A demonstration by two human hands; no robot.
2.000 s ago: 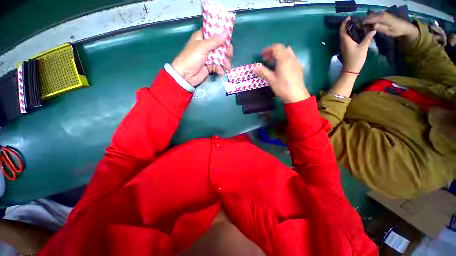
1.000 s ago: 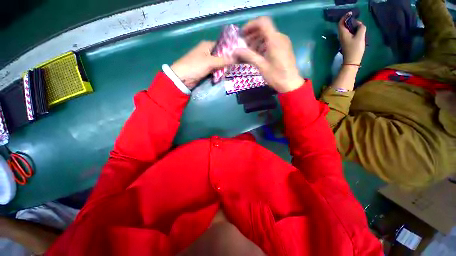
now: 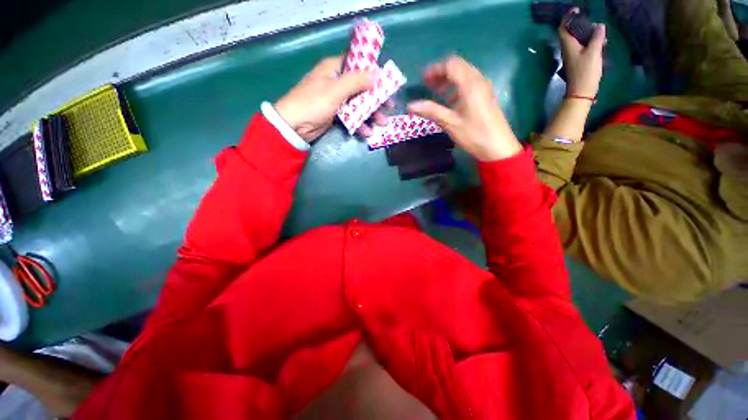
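My left hand (image 3: 321, 97) holds a bundle of pads (image 3: 365, 45) with white faces printed red-pink; one pad (image 3: 373, 97) lies crosswise over the bundle under my thumb. My right hand (image 3: 469, 111) is just right of the bundle, fingers apart and slightly blurred, with nothing seen in it. Below it on the green bench lie printed pads (image 3: 402, 131), partly hidden by my left fingers and right thumb. Plain black pads (image 3: 422, 156) lie just below them, nearer to me.
A yellow basket (image 3: 100, 131) stands at the left with striped stacks (image 3: 54, 156) beside it. Orange-red scissors (image 3: 33, 279) and a white round thing (image 3: 10, 303) are at far left. At right a neighbour's hand (image 3: 582, 64) holds a dark piece. A pale rail (image 3: 189, 51) runs behind.
My right hand has moved off the bundle to the right and opened. One pad now lies crosswise on the bundle in my left hand. The neighbour's hand holds its dark piece at nearly the same place.
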